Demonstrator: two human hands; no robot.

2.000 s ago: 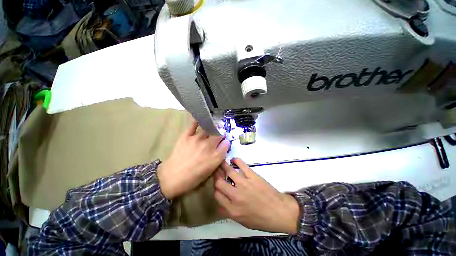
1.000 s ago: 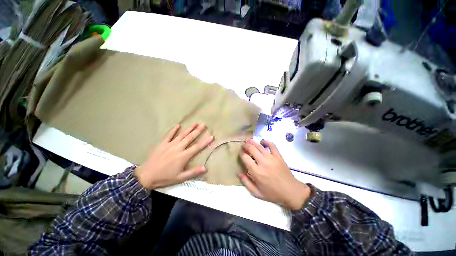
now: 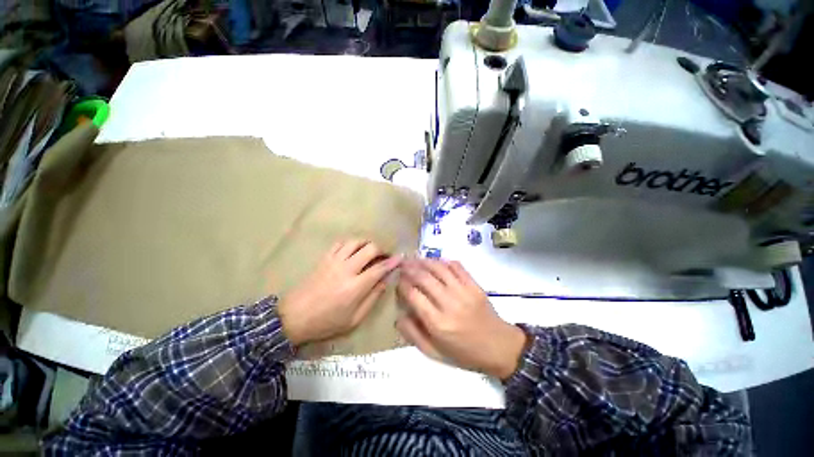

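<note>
The tan trouser panel (image 3: 196, 223) lies flat on the white table, its right end just left of the needle area. My left hand (image 3: 344, 290) rests on the panel near that end, thumb and index finger pinching the cloth edge. My right hand (image 3: 455, 317) is beside it, its fingertips touching the same edge and meeting my left fingertips. The fingers hide the pinched spot. The presser foot and needle area (image 3: 439, 214) is brightly lit, behind and right of my fingertips. The white sewing machine (image 3: 571, 98) stands at the right.
Thread snips (image 3: 743, 314) lie right of the machine bed. A stack of cut pieces (image 3: 31, 116) and a green-rimmed basket (image 3: 92, 112) are at the left. Ruler marks run along the table's front edge (image 3: 339, 368). A spool-like knob (image 3: 504, 236) hangs beside the needle area.
The view has shifted. My left hand has moved from lying spread on the panel to beside my right hand, now pinching the edge. The curved edge seen between the hands is now covered.
</note>
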